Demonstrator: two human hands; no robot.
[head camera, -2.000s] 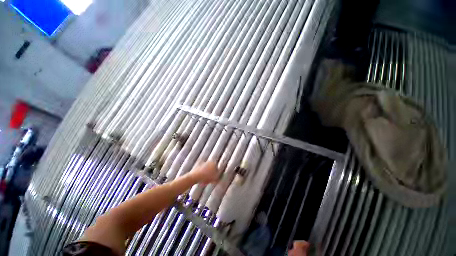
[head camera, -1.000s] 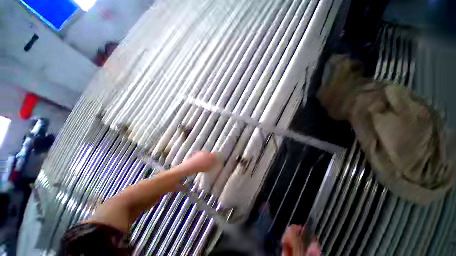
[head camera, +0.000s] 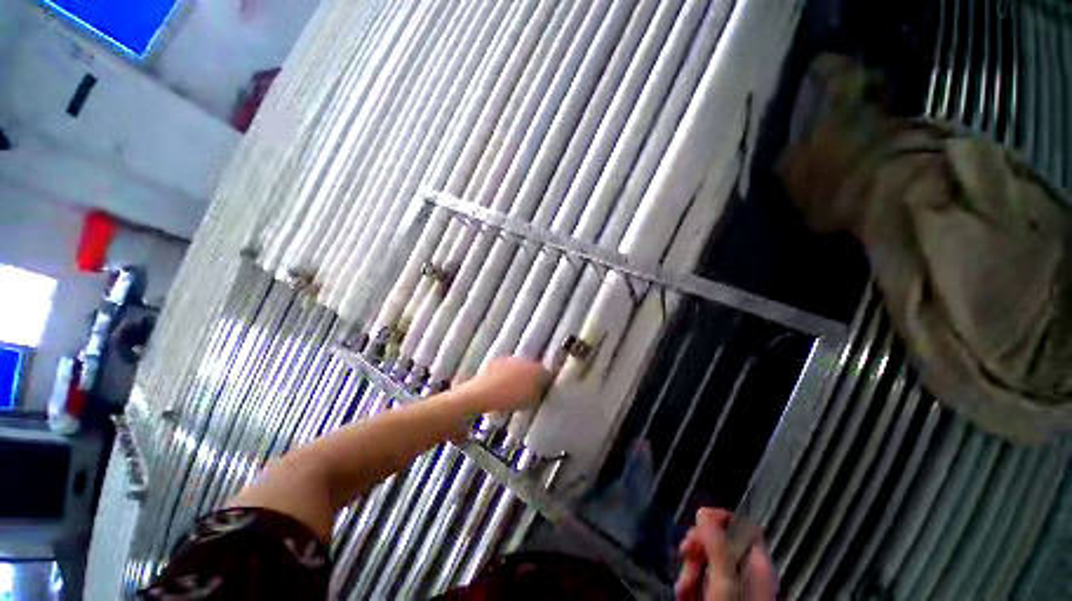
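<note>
An open rectangular steel wire rack (head camera: 535, 233) lies tilted across the bench, its far bar over the white padded tubes (head camera: 588, 129) and its near bar over bare steel tubes (head camera: 241, 340). Thin rods or hooks hang from its far bar. My left hand (head camera: 511, 385) is curled low over the padded tubes, within the rack's outline. What is under its fingers is hidden. My right hand (head camera: 723, 558), partly cut off by the bottom edge, is closed around the near end of the rack's right side bar (head camera: 785, 434). Small dark clips (head camera: 576, 348) sit at the sleeve ends.
A crumpled grey-brown cloth (head camera: 982, 258) lies on more shiny racks (head camera: 858, 493) at the right. A dark gap runs between the bench and these racks. A red object (head camera: 96, 241) and a cluttered side area are at the far left.
The view has shifted, with the rack and cloth now higher in the picture. More of my right hand shows at the bottom. My left hand stays over the padded tubes.
</note>
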